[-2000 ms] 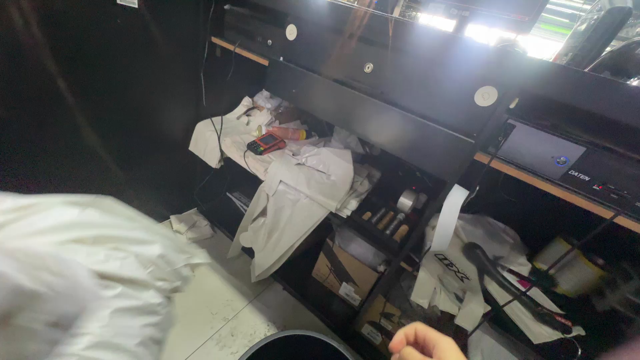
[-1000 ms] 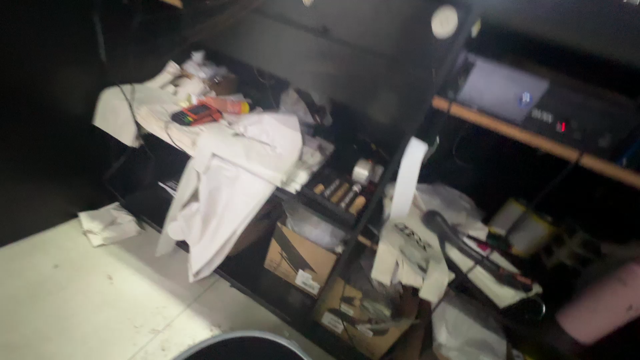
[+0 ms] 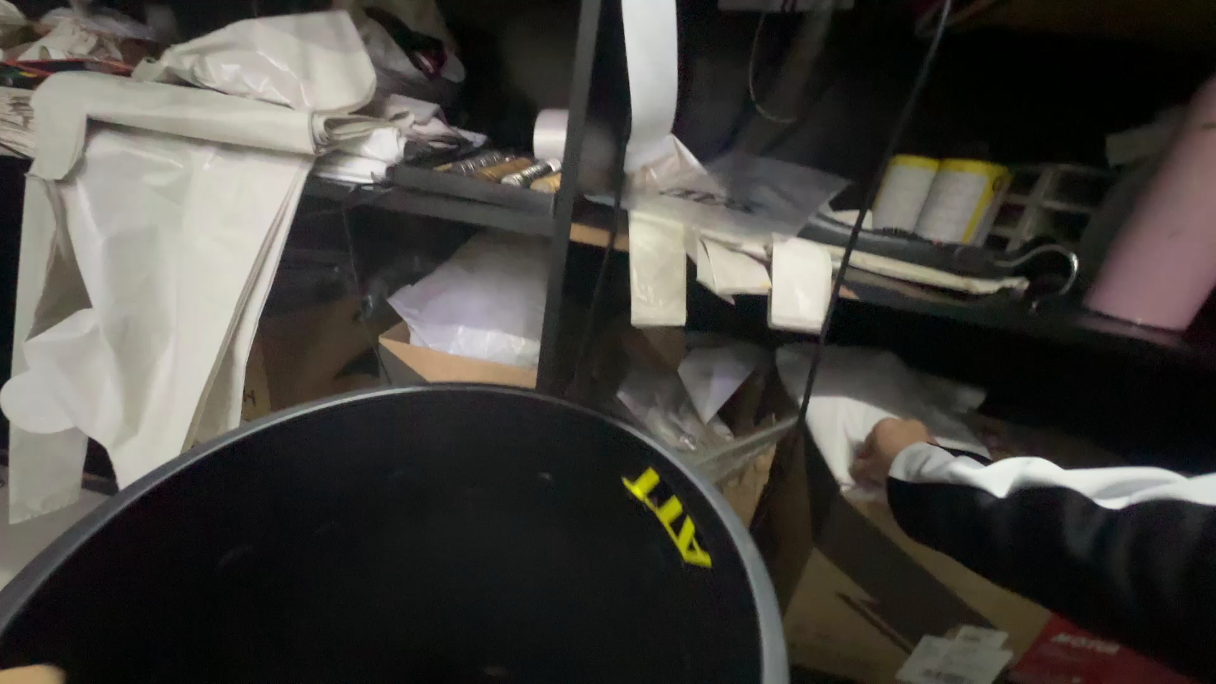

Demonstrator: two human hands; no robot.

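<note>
My right hand (image 3: 888, 451), in a black sleeve with a white stripe, reaches low under the shelf on the right. Its fingers are curled on a white plastic bag (image 3: 841, 418) at the top of a cardboard box (image 3: 855, 594); the fingertips are partly hidden. Only a small blurred piece of my left hand (image 3: 33, 674) shows in the bottom left corner, by the grey rim of a large round black object (image 3: 399, 532) with yellow lettering. What the left hand touches cannot be made out.
Off-white plastic bags (image 3: 180, 218) hang over the left shelf. More bags (image 3: 731, 261) and yellow-edged rolls or cans (image 3: 940, 199) lie on the right shelf, near a pink cylinder (image 3: 1159, 218). A black upright panel (image 3: 568, 199) divides the shelves, and a dark cable (image 3: 874, 171) hangs in front.
The view has moved much closer to the lower shelves. My right hand, at the bottom edge two seconds ago, is now at the white bag in the box. The round black object fills more of the view.
</note>
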